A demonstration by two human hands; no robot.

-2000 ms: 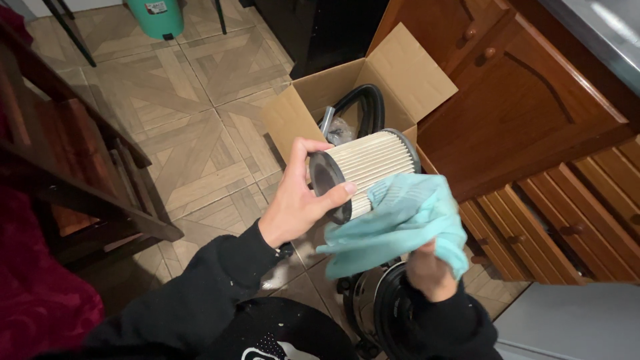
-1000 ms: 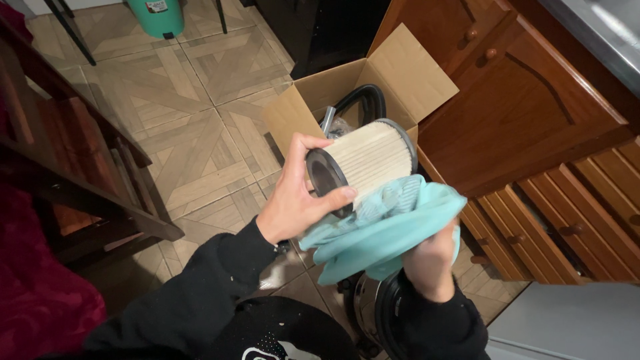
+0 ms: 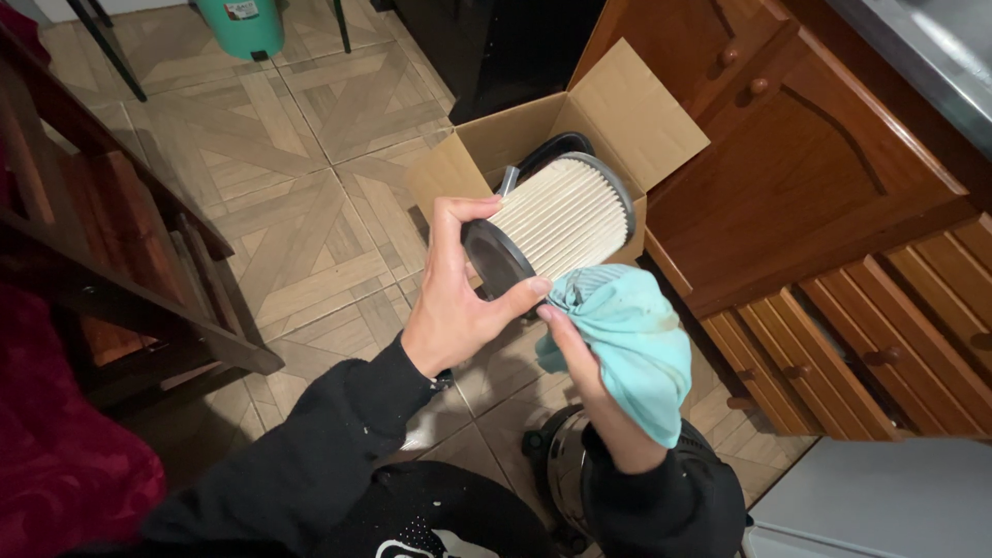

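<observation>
My left hand [image 3: 457, 294] grips the near black rim of a pleated cartridge filter [image 3: 566, 217], its thumb and fingers spread across the end cap. The filter has cream pleats and a dark ring at each end, and is held tilted. In my right hand [image 3: 589, 380] is a bunched light turquoise cloth [image 3: 639, 341], which lies against the filter's near end by my left thumb. Beyond the filter stands an open cardboard box [image 3: 643, 116] with a black hose [image 3: 570, 147] and a grey tube end [image 3: 508, 181] inside. Part of the hose is hidden by the filter.
A canister vacuum's round metal body [image 3: 568, 465] stands on the tiled floor [image 3: 310, 232], partly under my right forearm. Wooden cabinets [image 3: 775, 155] and drawers are at the right, a dark wooden chair [image 3: 116, 256] at the left. A green bin [image 3: 244, 27] is at the back.
My right hand has moved up to the filter's near rim, and the cloth, spread out before, is now bunched around it. My left hand still holds the filter.
</observation>
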